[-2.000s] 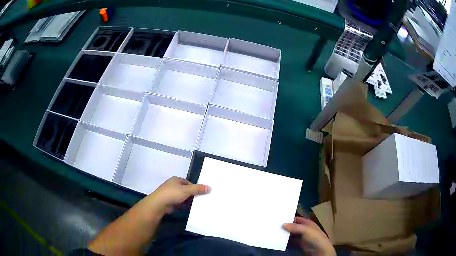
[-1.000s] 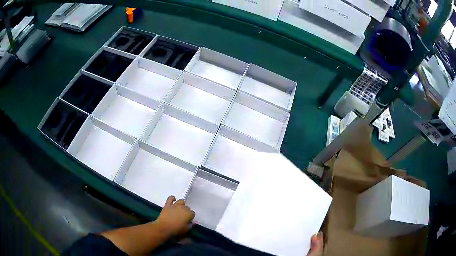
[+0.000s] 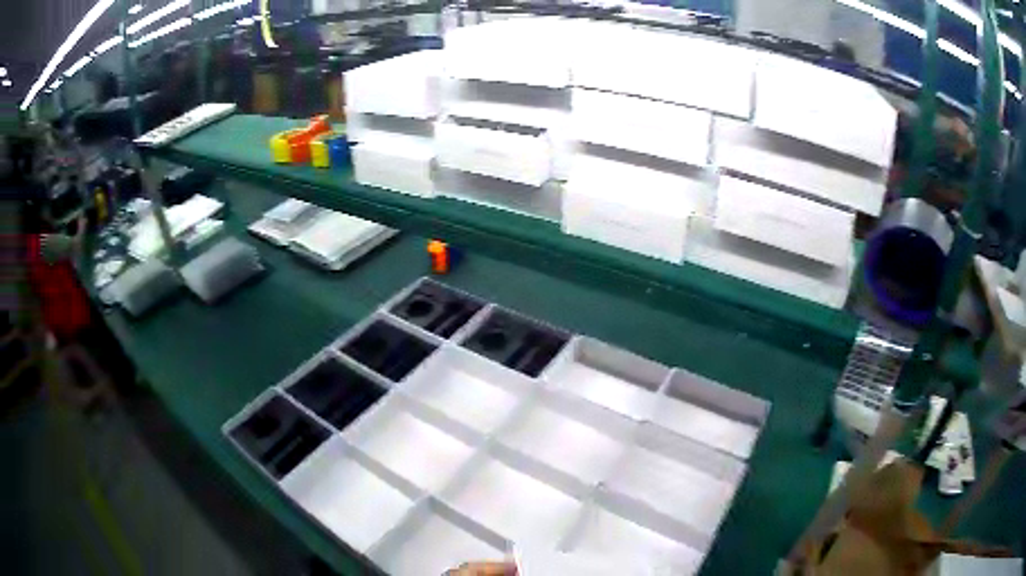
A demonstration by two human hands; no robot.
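Open white box bases [image 3: 546, 433] lie edge to edge in a grid on the green bench. The bases along the grid's far left and back-left corner hold black inserts [image 3: 335, 390]. Only the fingertips of my left hand [image 3: 484, 569] show, cut off by the bottom edge beside the grid's near boxes; what they touch is unclear. A white surface lies just right of them, partly out of the picture, and I cannot tell if it is a lid. My right hand is not in view.
White box lids [image 3: 630, 214] are stacked on the raised shelf [image 3: 776, 295], with coloured tape rolls [image 3: 302, 141] at its left. A small orange object [image 3: 438, 257] is beyond the grid. Brown carton [image 3: 889, 518], fan-like drum [image 3: 903, 264] and posts stand right.
The view has tilted up to the shelf, and the grid sits lower. The lid lifted at the right has left clear view, as has my right hand. The carton is mostly cut off.
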